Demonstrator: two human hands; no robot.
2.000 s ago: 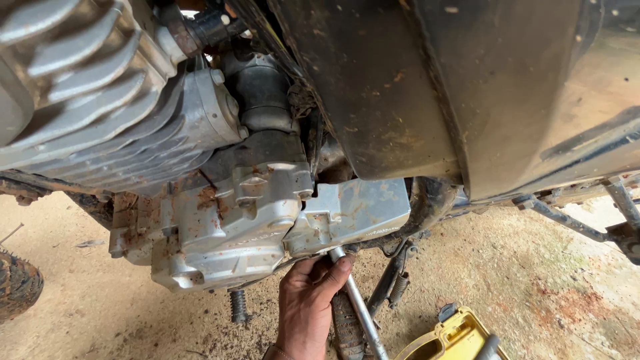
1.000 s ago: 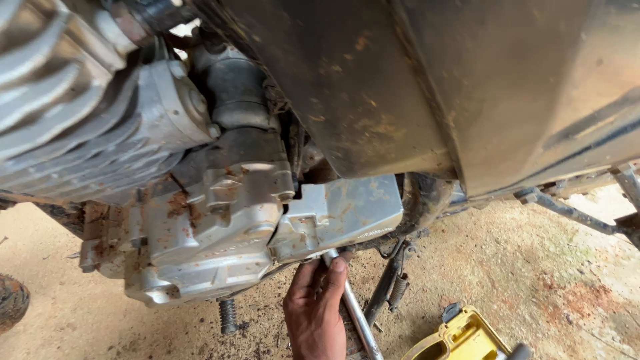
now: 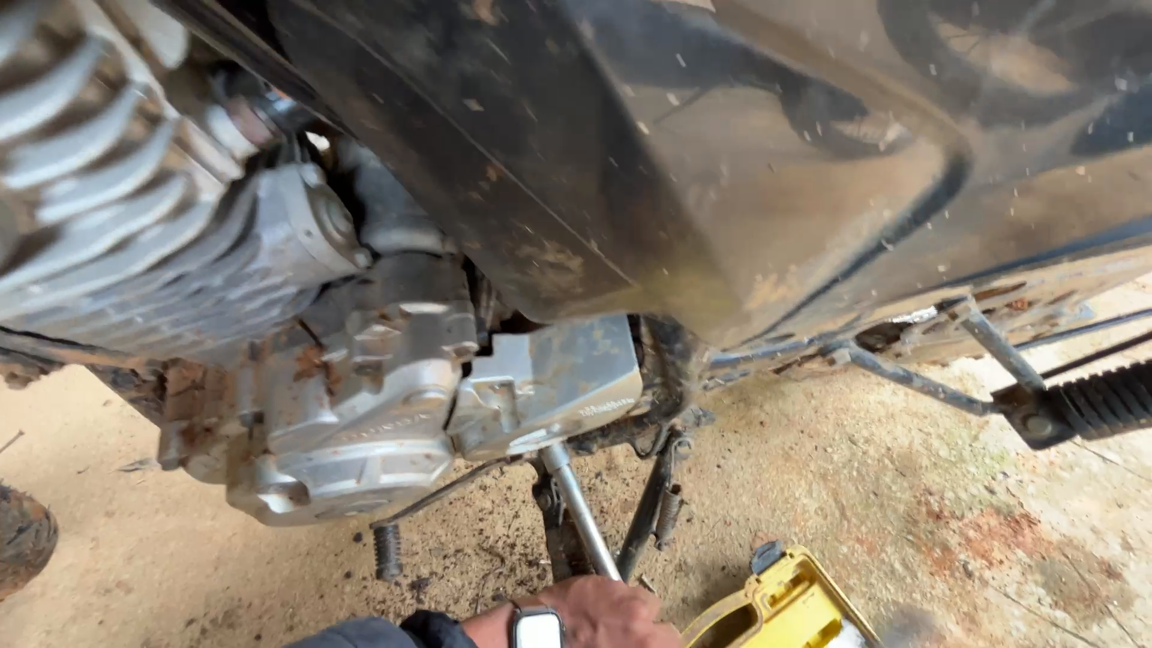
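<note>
My left hand (image 3: 612, 616), with a watch at the wrist and a dark sleeve, is at the bottom edge, closed around the lower end of a shiny metal socket tool bar (image 3: 585, 517). The bar slants up and left to the underside of a silver sprocket cover (image 3: 553, 382) on a motorcycle engine. My fingertips are hidden. Beside that cover lies the muddy silver crankcase cover (image 3: 360, 432). My right hand is not in view.
Cooling fins (image 3: 108, 189) fill the upper left, a muddy dark body panel (image 3: 720, 180) the upper right. Below are a gear lever (image 3: 387, 551), a stand with its spring (image 3: 661, 513), and an open yellow plastic case (image 3: 792, 603). A ribbed footrest (image 3: 1107, 400) juts in at right.
My left hand has moved down the bar, away from its upper end at the cover, where the earlier frames show it. The bar's top still meets the cover's underside.
</note>
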